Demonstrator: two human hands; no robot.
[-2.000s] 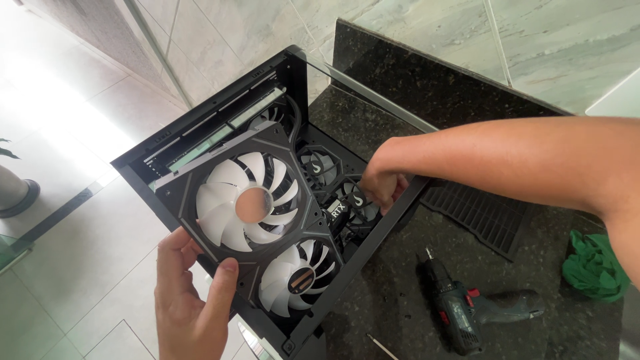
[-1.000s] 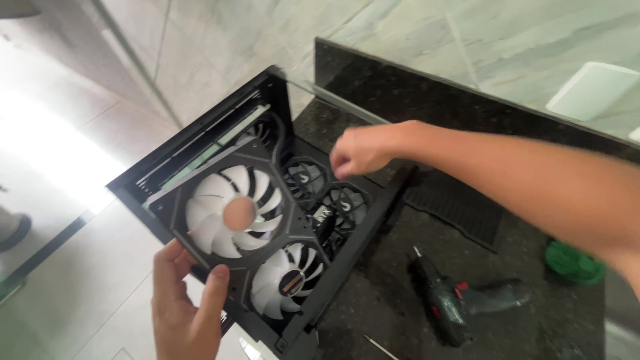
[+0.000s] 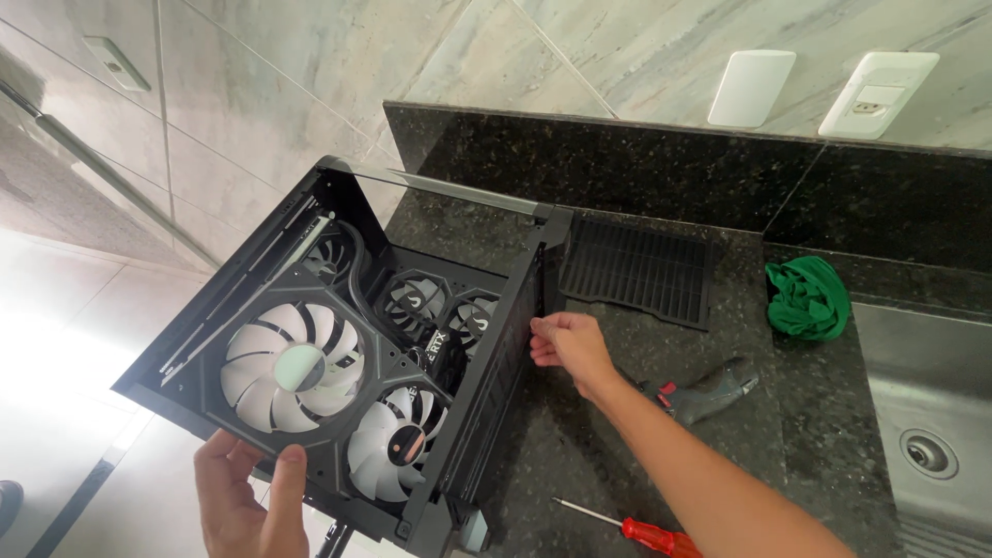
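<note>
A black computer case point(image 3: 496, 364) lies open on a dark granite counter. Inside its near-left part is a black frame with two white-bladed fans point(image 3: 293, 368), tilted within the case. My left hand point(image 3: 252, 488) holds the lower left edge of this fan frame between thumb and fingers. Deeper in the case, a graphics card with dark fans point(image 3: 416, 301) shows partly behind the frame. My right hand point(image 3: 564, 345) is just outside the case's right side, its fingertips pinched together near the panel; whether they hold something small cannot be told.
A black slotted panel point(image 3: 635, 271) lies behind my right hand. A power drill point(image 3: 705, 395) is partly hidden by my right forearm, and a red-handled screwdriver point(image 3: 655, 537) lies nearer. Farther right are a green cloth point(image 3: 808, 298) and a steel sink point(image 3: 942, 372). A granite backsplash point(image 3: 589, 159) runs behind.
My right hand was inside the case near the graphics card, then rose above it, and is now outside its right side. My left hand stays on the fan frame. The view has shifted right.
</note>
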